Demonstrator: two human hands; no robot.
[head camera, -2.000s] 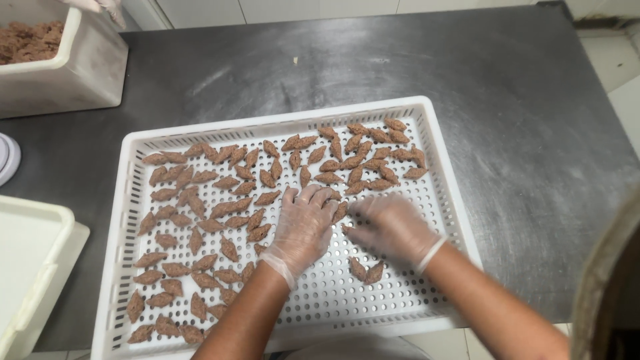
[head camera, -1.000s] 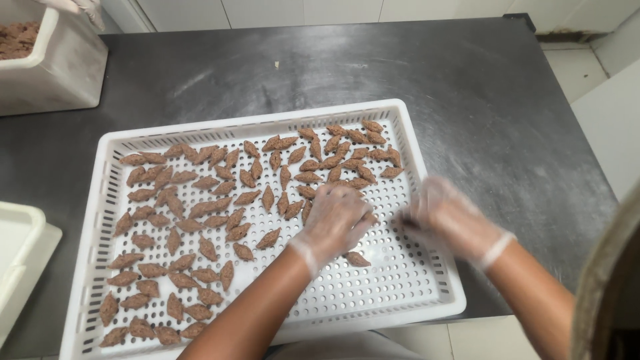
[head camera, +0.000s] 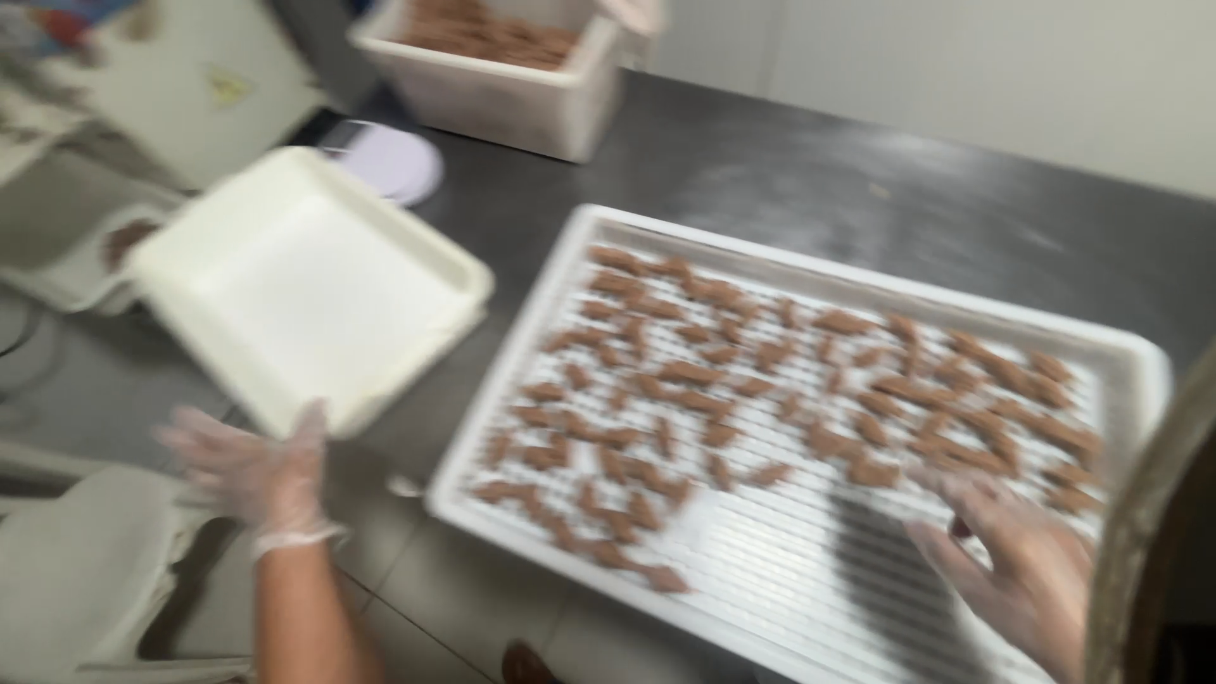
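Note:
Many small brown spindle-shaped pieces (head camera: 693, 372) lie in a perforated white plastic tray (head camera: 855, 275) on the dark table. My left hand (head camera: 256, 465), in a clear glove, is spread with fingers apart at the near corner of an empty cream plastic tray (head camera: 323, 294); whether it touches the rim is unclear. My right hand (head camera: 1007, 551), also gloved, is over the near right part of the perforated tray, close to the pieces, with thumb and fingers apart. A small dark spot shows between them, too blurred to name.
A white bin (head camera: 494, 95) of brown minced mass stands at the back of the dark table (head camera: 760, 180), beside a round pale lilac object (head camera: 394, 161). A pale plastic chair (head camera: 85, 560) is at lower left. Another container (head camera: 85, 237) is at far left. The view is blurred.
My left hand has left the perforated tray and is at the cream tray on the left. My right hand remains over the perforated tray. The view has swung to the left.

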